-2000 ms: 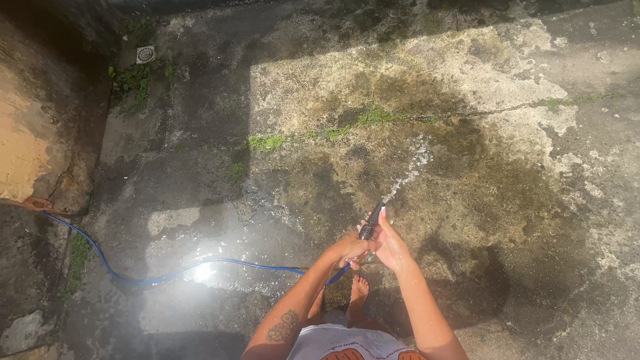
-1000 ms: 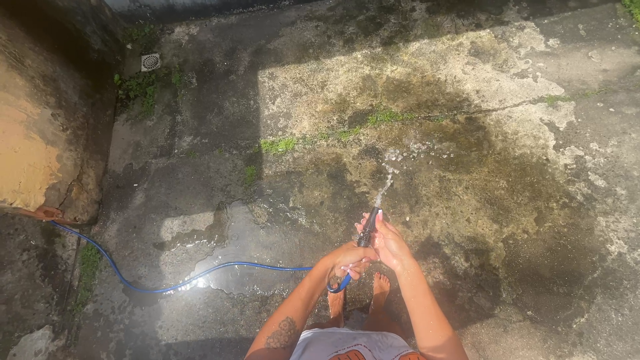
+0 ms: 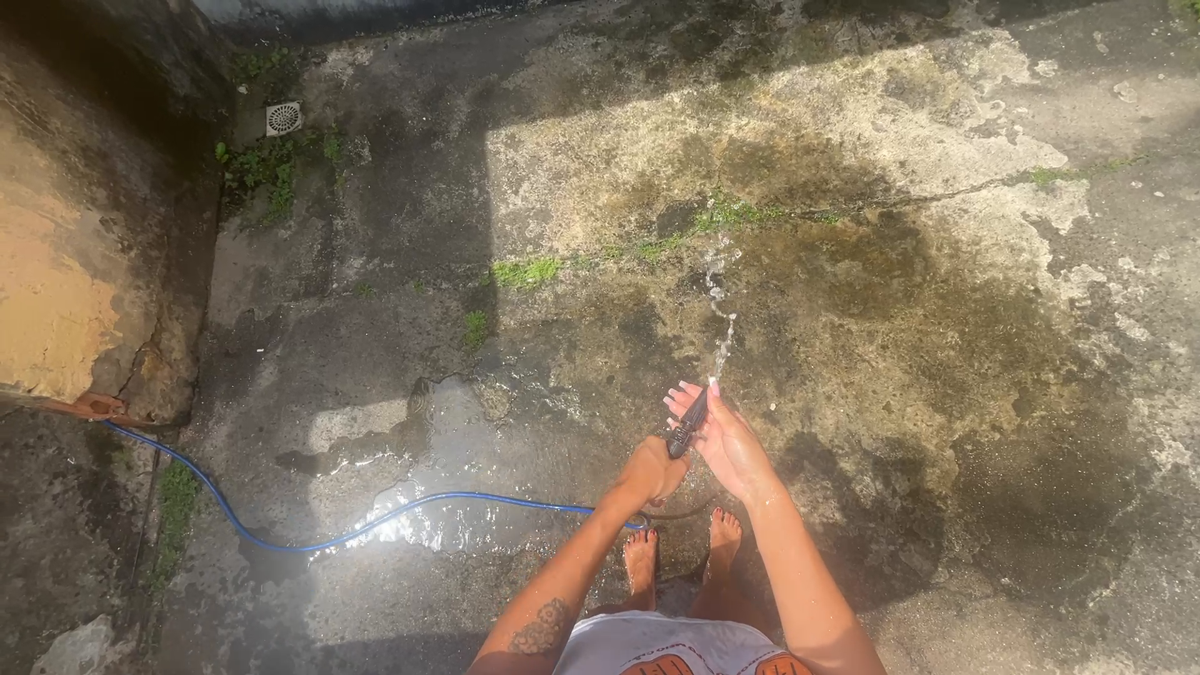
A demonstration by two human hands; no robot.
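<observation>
My left hand [image 3: 652, 469] is closed around the rear of a black hose nozzle [image 3: 689, 424], just above my bare feet. My right hand [image 3: 729, 445] is beside the nozzle's front, palm turned toward it, with its thumb at the tip and fingers spread behind; how firmly it grips is unclear. A thin, wavy stream of water [image 3: 722, 314] leaves the tip and points away from me over the concrete floor. The blue hose [image 3: 450, 495] runs from the left to my left hand, where its end is partly hidden.
A worn wall corner [image 3: 84, 244] with peeling paint stands at the left, the hose passing its foot. A square floor drain [image 3: 283, 118] lies at the upper left near weeds [image 3: 267, 173]. Wet, stained concrete [image 3: 844, 375] has a mossy crack across it.
The water stream has changed direction, from leaning right to pointing nearly straight ahead. The fingers of my right hand are spread wider beside the nozzle.
</observation>
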